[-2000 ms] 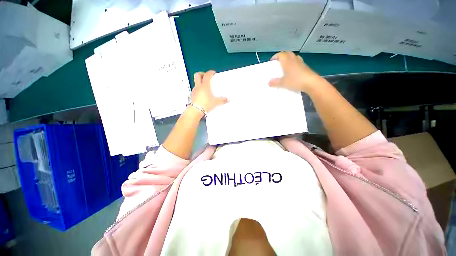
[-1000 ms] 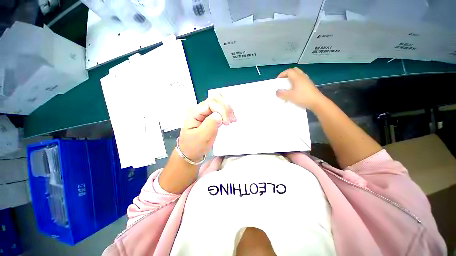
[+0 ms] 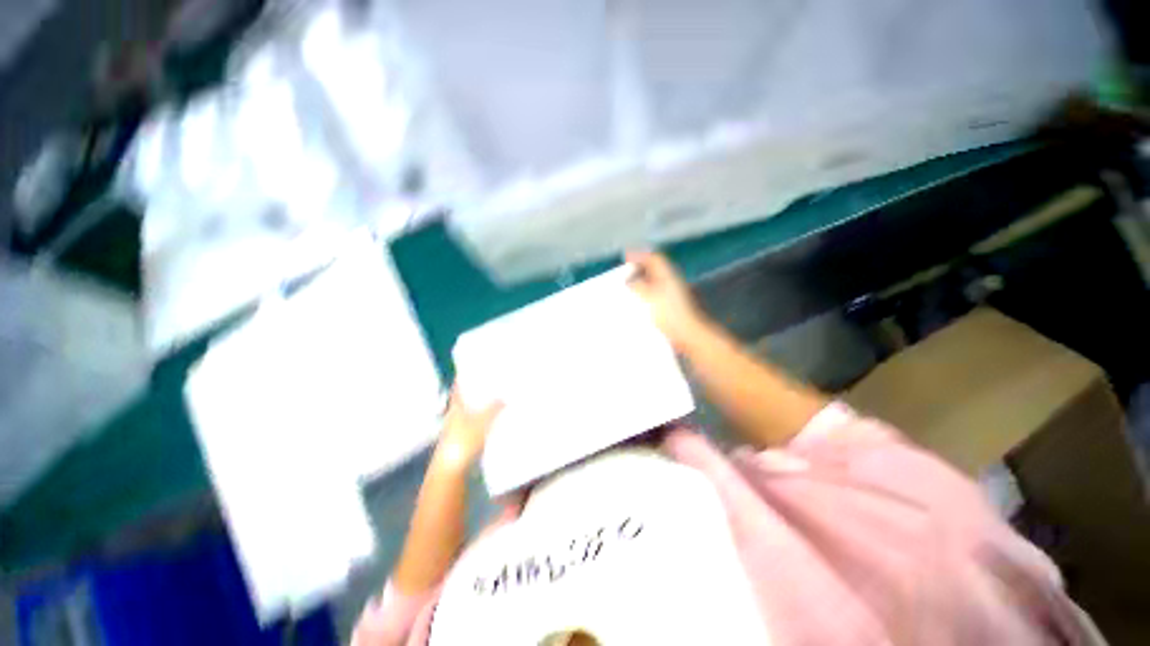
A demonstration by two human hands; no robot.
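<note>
The frame is blurred. A white carton [image 3: 574, 379] with a flat, closed-looking face is held against my body at the bench edge. My left hand [image 3: 464, 432] grips its left side, with the thumb on the top face. My right hand [image 3: 651, 280] holds its far right corner. Flat white box blanks [image 3: 309, 416] lie stacked at the bench edge to the left and overhang it.
White cartons [image 3: 706, 189] stand in a row along the green bench [image 3: 441, 280]. Bagged white items [image 3: 271, 152] stand at the back left. A blue tote [image 3: 151, 599] is low at the left. A brown carton [image 3: 977, 391] is at the right.
The view has swung to the right. My left hand, raised over the carton one second ago, is now on its left side. The carton appears more tilted in view.
</note>
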